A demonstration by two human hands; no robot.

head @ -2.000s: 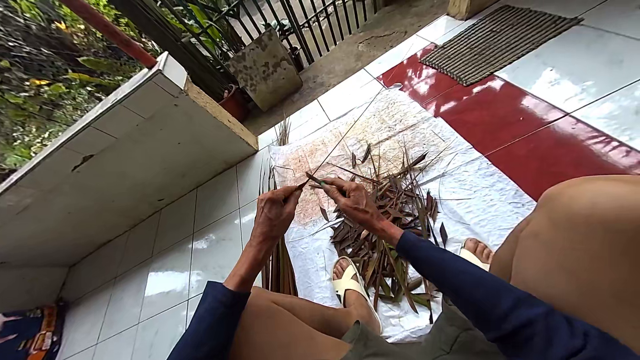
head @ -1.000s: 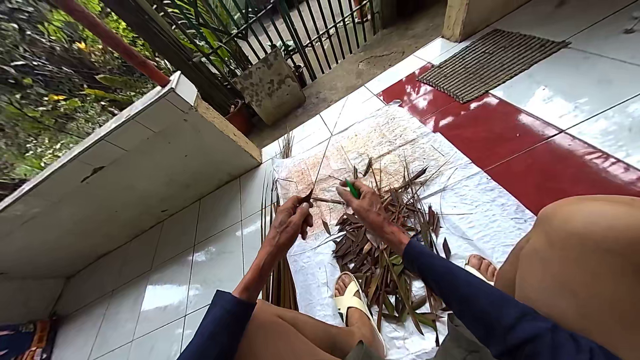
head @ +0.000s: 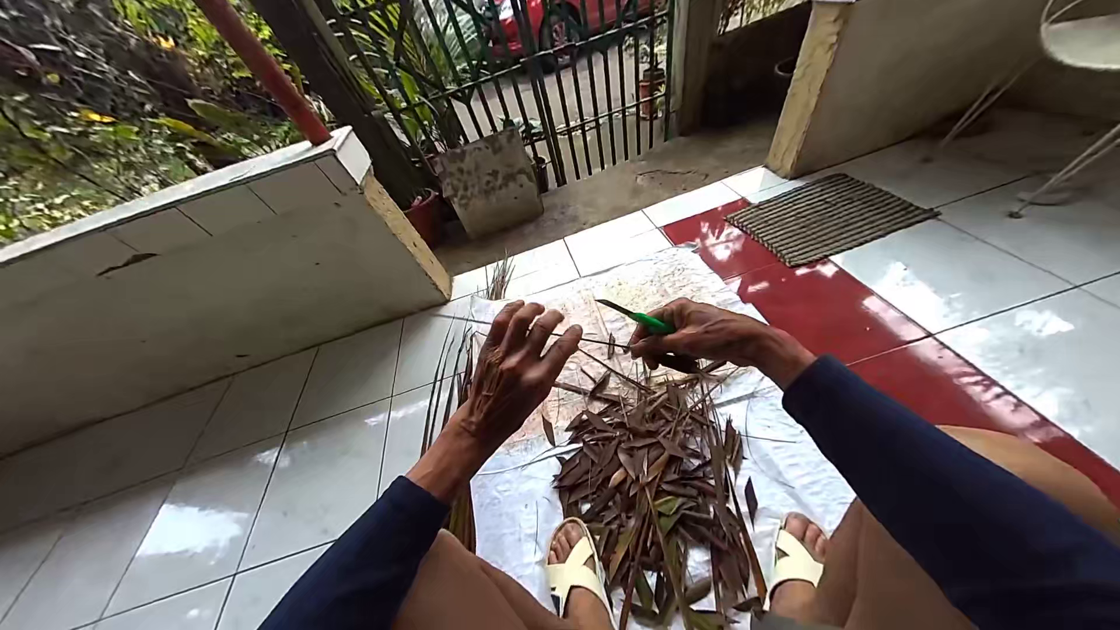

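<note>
My right hand (head: 704, 337) grips a knife with a green handle (head: 652, 323), its dark blade pointing up and left. A thin dark stem (head: 593, 339) runs from that hand toward my left hand. My left hand (head: 518, 363) is raised at the left with its fingers spread; whether it touches the stem cannot be told. Below both hands, a heap of brown leaf pieces (head: 643, 472) lies on a white sheet (head: 516, 499) between my sandalled feet. Long narrow leaf strips (head: 461, 437) lie along the sheet's left edge, partly behind my left forearm.
A low wall (head: 262, 280) stands at the left. A ribbed doormat (head: 831, 217) lies on the tiles beyond the red strip (head: 814, 306). A metal gate (head: 586, 105), a leaning slab (head: 492, 184) and a flower pot (head: 423, 217) are at the back; a white metal chair (head: 1085, 44) stands at far right.
My left hand has opened its fingers, which were pinched together a second ago. My hands are farther apart than two seconds ago. The view has tilted up a little.
</note>
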